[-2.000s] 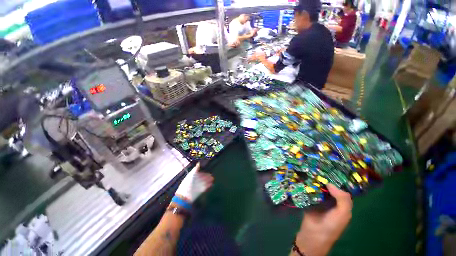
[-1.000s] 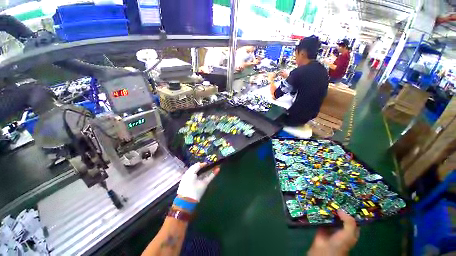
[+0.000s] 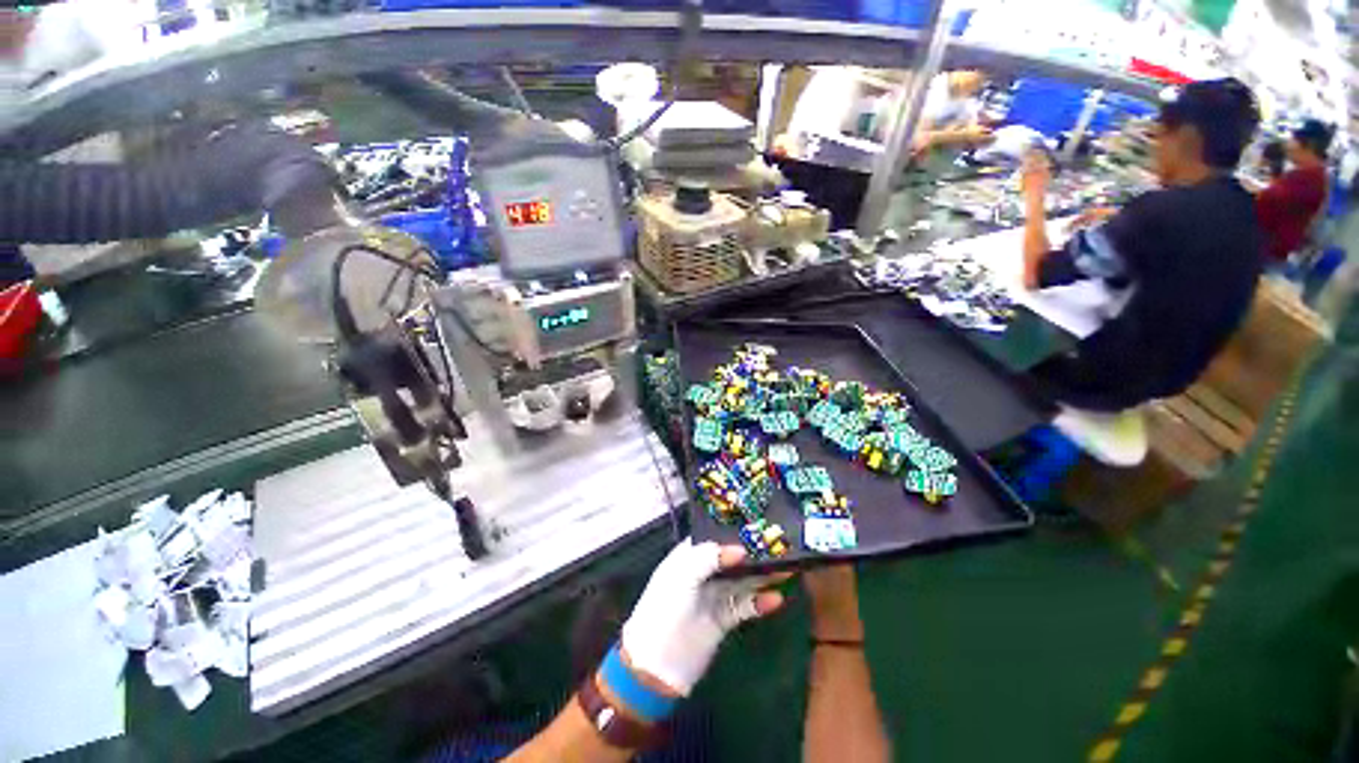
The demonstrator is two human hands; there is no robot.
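Observation:
A shallow black tray [image 3: 954, 514] lies in front of me, right of the soldering machine, with green circuit boards [image 3: 808, 479] heaped over its left and middle part. My left hand [image 3: 689, 614], in a white glove, holds the tray's near left edge with the fingers at the rim. My right hand [image 3: 832, 589] is under the tray's near edge; its fingers are hidden by the tray and only the wrist side shows.
The soldering machine [image 3: 564, 316] stands left of the tray, its iron head [image 3: 471, 528] over a grooved white board [image 3: 358, 596]. White housings [image 3: 179, 581] lie heaped farther left. A dark conveyor runs behind. A seated person [image 3: 1177, 254] is at the right.
The full tray of boards that my right hand held is out of view. My right hand has moved left under the smaller heap's tray. The view has turned left.

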